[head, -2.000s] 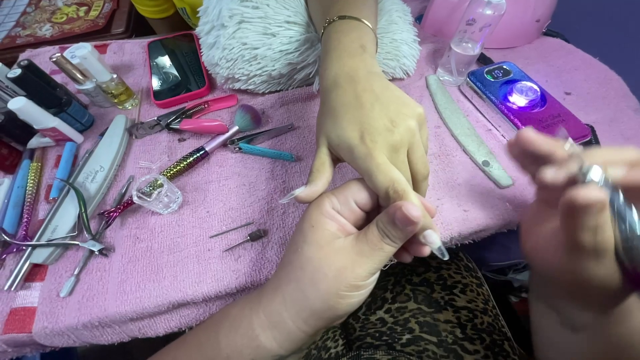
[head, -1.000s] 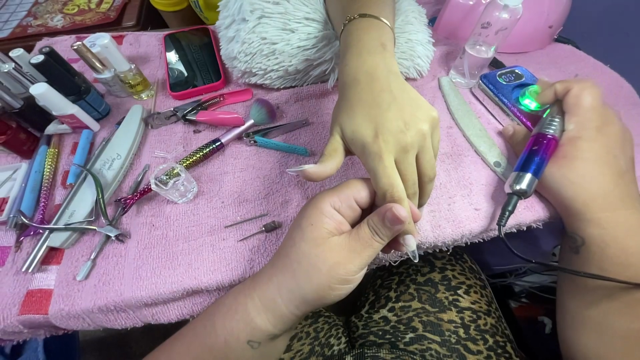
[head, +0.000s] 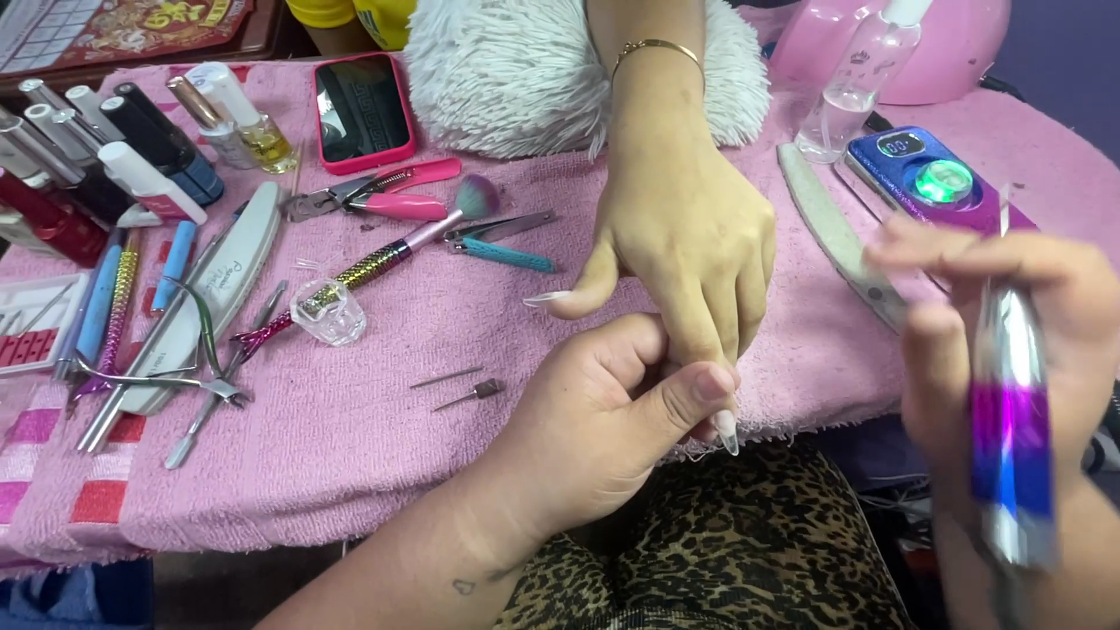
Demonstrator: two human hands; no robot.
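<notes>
My left hand [head: 604,420] grips a finger of another person's hand [head: 691,236], which wears a thin bracelet and has long clear nail tips. At the right, blurred, my right hand [head: 1006,324] holds an electric nail drill [head: 1011,429] with a silver, purple and blue body, its slim bit pointing up. Behind that hand lies the drill's control unit [head: 901,175] with a green-lit dial. A curved nail file [head: 836,232] rests beside the unit. Two drill bits, one thin [head: 446,377] and one with a wider head [head: 472,394], lie on the towel left of my left hand.
A pink towel [head: 350,472] covers the table. Cuticle nippers [head: 219,385], a white nail file [head: 232,297], a brush [head: 376,262], a clear small cup [head: 328,312], teal clippers [head: 507,254], a phone [head: 363,114] and several polish bottles [head: 157,144] lie left. A clear bottle [head: 862,83] stands back right.
A second ago the drill pointed down over the control unit; now it is upright, bit up, nearer the lower right. The unit's dial went from violet to green. My left hand keeps its hold.
</notes>
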